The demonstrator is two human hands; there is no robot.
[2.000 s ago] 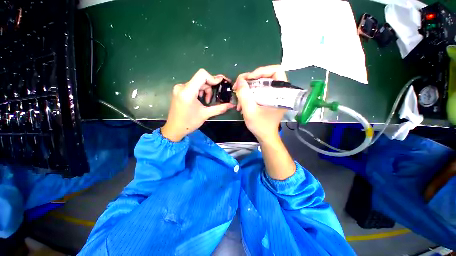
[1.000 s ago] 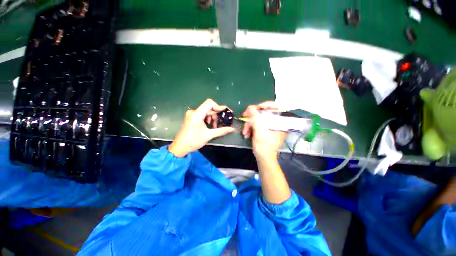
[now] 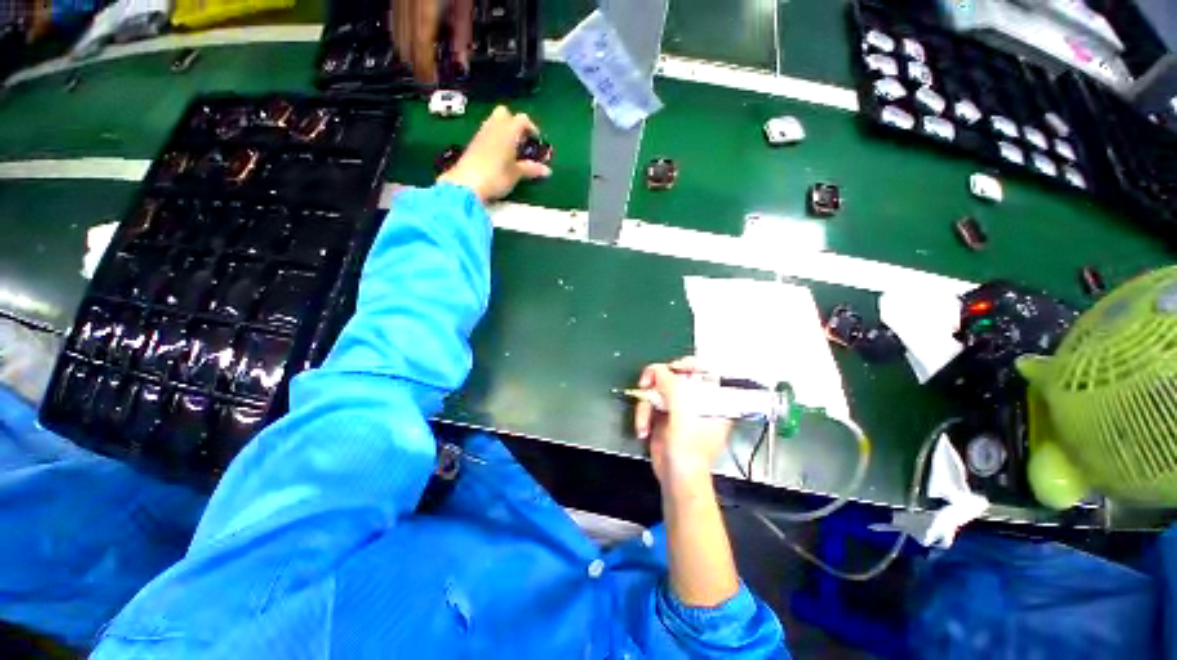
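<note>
My left hand (image 3: 497,155) is stretched forward over the green belt, left of the grey post. Its fingers are around a small black housing (image 3: 533,151); whether the housing touches the belt I cannot tell. My right hand (image 3: 684,419) holds the glue syringe (image 3: 723,398) like a pen above the bench's front part. The yellowish needle (image 3: 633,393) points left, and the green adapter head (image 3: 785,409) is at the right end, joined to the clear air hose (image 3: 862,464).
A black blister tray (image 3: 220,271) lies at left. The grey post (image 3: 620,142) stands ahead. Housings and white-faced parts (image 3: 784,129) sit on the belt. White paper (image 3: 762,329), the controller (image 3: 1013,316) and a green fan (image 3: 1116,387) are at right. Another person's hand (image 3: 416,39) is at top.
My left hand has moved from beside the needle forward to the belt, with a housing at its fingers. My right hand still holds the syringe. The view has shifted to show more belt.
</note>
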